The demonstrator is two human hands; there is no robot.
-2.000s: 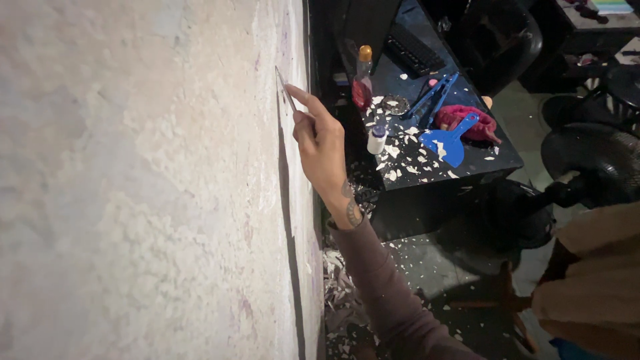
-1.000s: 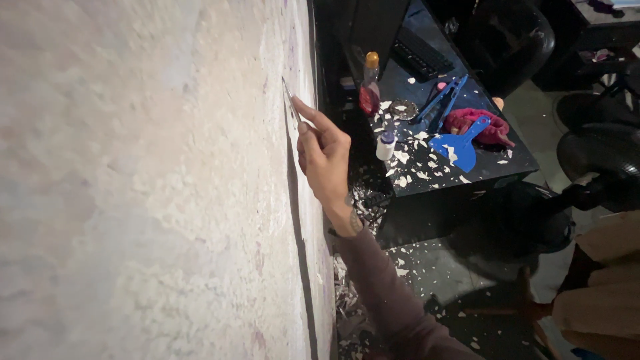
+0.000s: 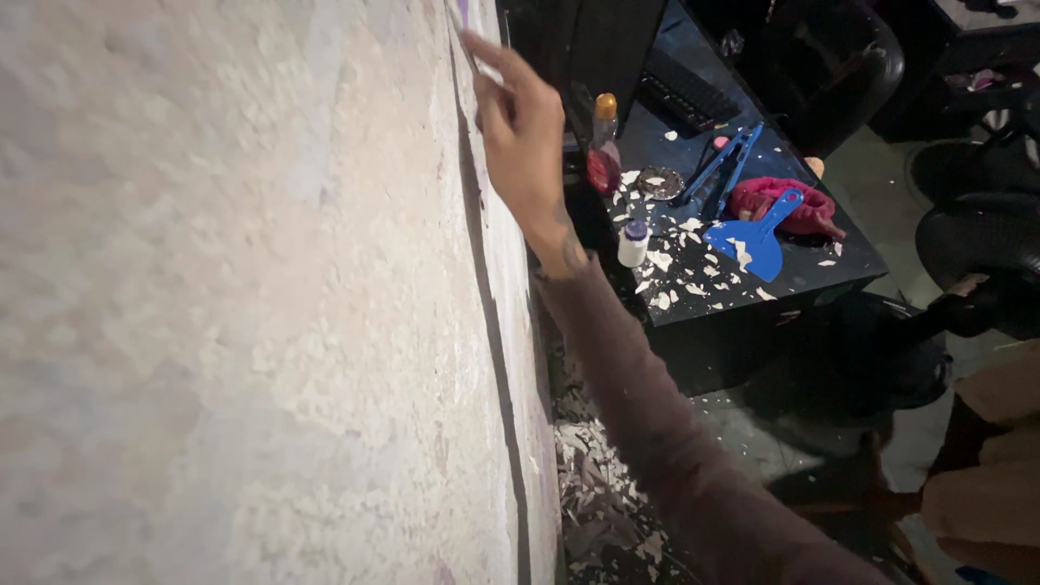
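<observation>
My right hand, below a brown sleeve, grips a thin blade-like tool near the top of the view. The tool lies against the pale, patchy wall, and its exact kind is hard to tell. A long dark shadow runs down the wall below my fingers. Thin strips of purple show near the tool's tip. My left hand is out of the frame.
Right of the wall, a dark desk holds a blue plastic scraper, pink cloth, a white bottle, a bottle of red liquid, a keyboard and flakes. More flakes litter the floor. Black chairs stand beyond.
My right hand with the thin tool has moved up along the wall, toward the top of the view.
</observation>
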